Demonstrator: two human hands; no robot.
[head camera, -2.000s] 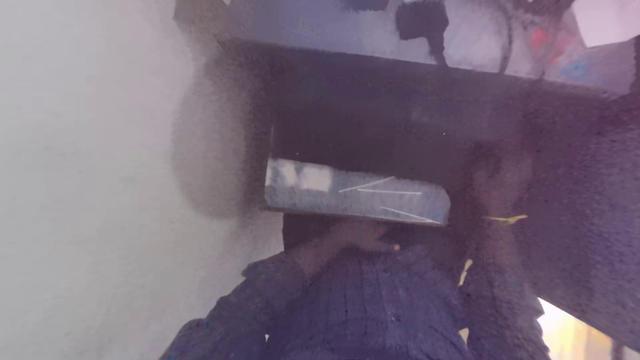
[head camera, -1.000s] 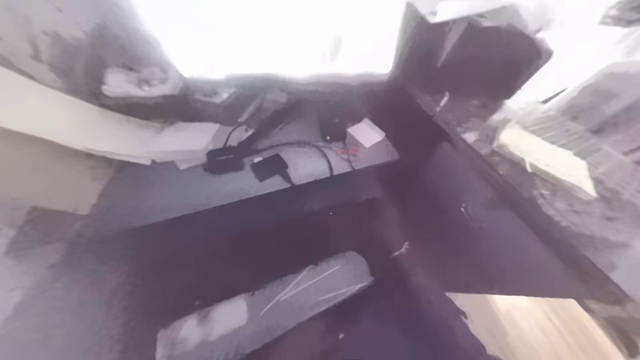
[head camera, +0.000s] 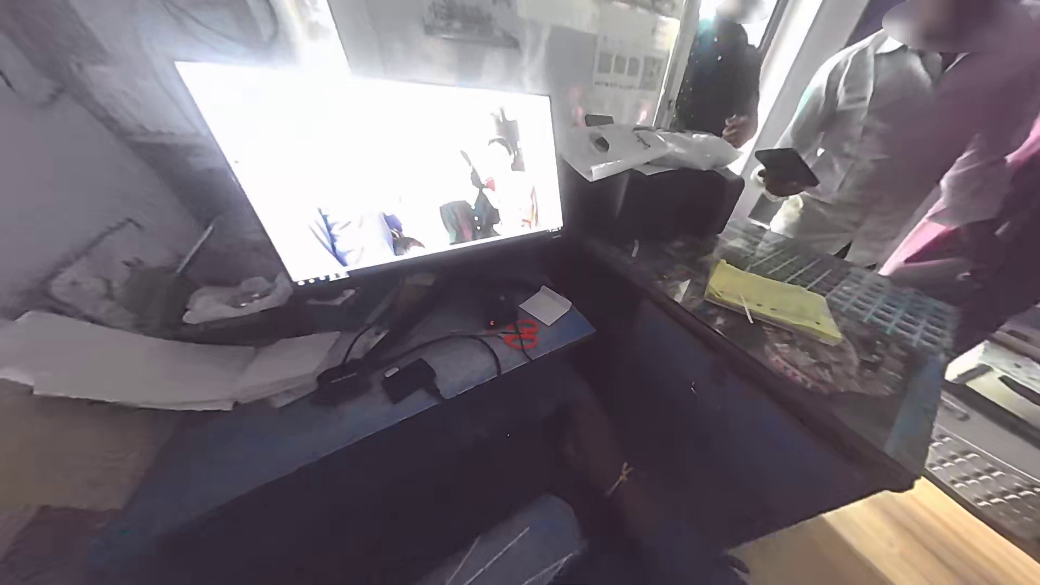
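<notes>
Below the desk edge, in deep shadow, my right hand (head camera: 589, 426) reaches forward, with a thin yellow band at its wrist. Its fingers are too dark to make out. Beside that forearm, at the bottom, lies a grey-blue flat object (head camera: 528, 540) with pale lines on it, cut off by the frame. My left hand is out of view. On the blue desk (head camera: 276, 443) above are a black adapter (head camera: 412, 380), dark cables (head camera: 463, 337) and a square of white paper (head camera: 545, 305). A lit monitor (head camera: 390, 171) stands behind them.
White papers (head camera: 146, 366) lie at the left of the desk. A dark box (head camera: 658, 199) with papers and plastic on top stands right of the monitor. A yellow pad (head camera: 772, 301) rests on a counter at the right. Beyond it stand several people, one holding a phone (head camera: 786, 167).
The view has swung up from the dark space under the desk to the monitor and the people. My left hand, seen by the grey-blue object two seconds ago, has left the view.
</notes>
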